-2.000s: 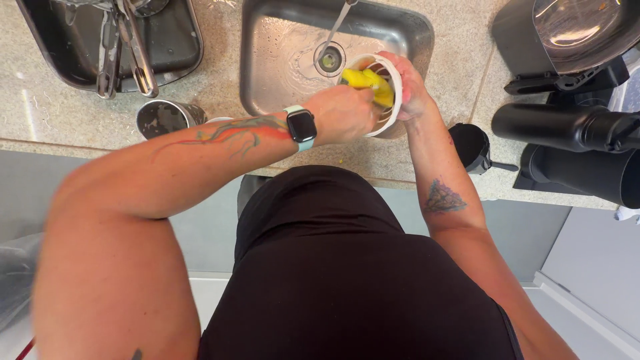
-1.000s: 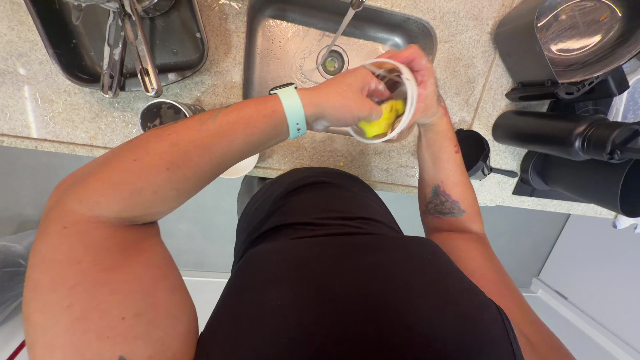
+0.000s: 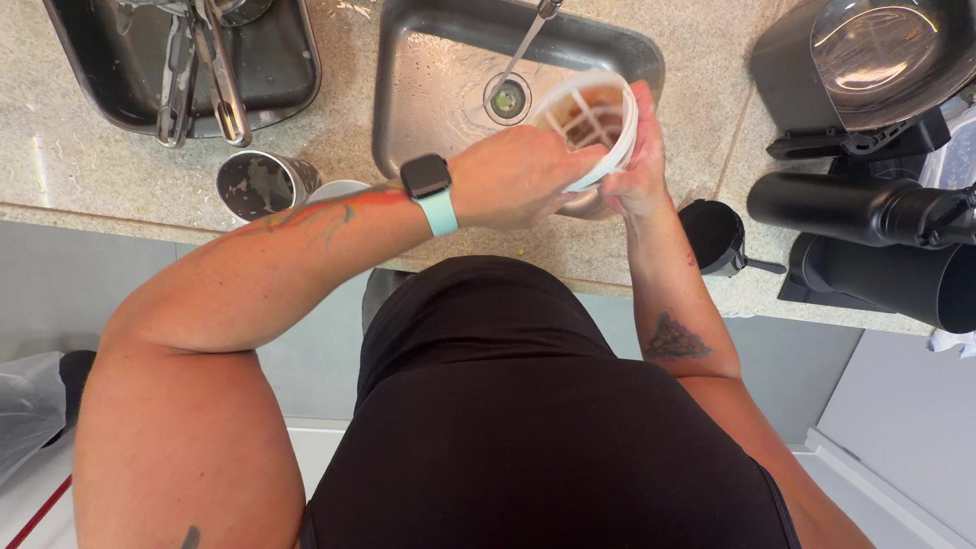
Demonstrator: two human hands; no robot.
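A white-rimmed, translucent container (image 3: 627,141) with a lattice of pale bars is tilted over the sink (image 3: 427,99), with reddish-brown colour showing inside it. My right hand (image 3: 644,156) grips its outer side and rim. At the near left part of the rim is my left hand (image 3: 522,177), curled, one digit reaching over the edge; what its hidden fingers hold cannot be seen. No yellow sponge shows. Water runs from the faucet (image 3: 547,8) to the drain (image 3: 507,99), where green bits lie.
To the left are a dark basin (image 3: 286,72) with metal-handled utensils (image 3: 225,99), a wet dark cup (image 3: 263,185) and a partly hidden white round item (image 3: 339,188). To the right stand a small black cup (image 3: 713,235), a black bottle (image 3: 816,207) and a large dark container (image 3: 793,69).
The yellow sponge, seen inside the container in both earlier frames, is out of sight. My left hand has moved back from the container's inside to its near rim. The container has tilted differently.
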